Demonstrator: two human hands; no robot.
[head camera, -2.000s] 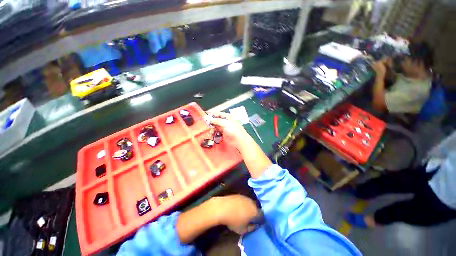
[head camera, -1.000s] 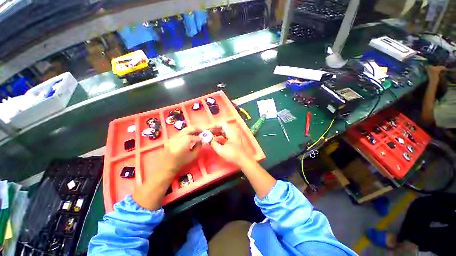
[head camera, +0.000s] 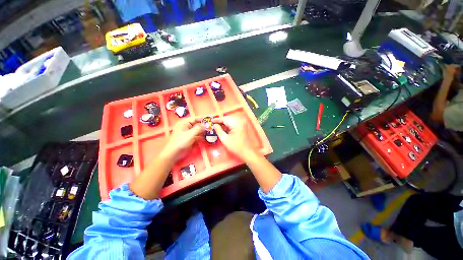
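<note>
My left hand (head camera: 184, 136) and my right hand (head camera: 232, 136) meet over the red compartment tray (head camera: 133, 180). Between their fingertips is a small smartwatch body (head camera: 207, 123) with gold and dark parts showing; the fingers hide much of it. A round dark unit with a pale face (head camera: 211, 137) shows just below the fingertips; I cannot tell whether it is held or lies in the tray. Other small black and white-faced units sit in several pockets, mostly along the far row.
A black compartment tray (head camera: 48, 213) is at left. Right of the red tray lie a green-handled screwdriver (head camera: 266, 114), white paper (head camera: 276, 96), tweezers (head camera: 293, 121), a red stick (head camera: 319, 117) and a yellow cable (head camera: 310, 161). A yellow bin (head camera: 125, 38) stands on the far ledge. A person sits at right.
The round white-faced piece seen at my fingertips a second ago no longer shows there; gold and dark parts show instead. Two seconds ago my hands were apart. The view has also shifted.
</note>
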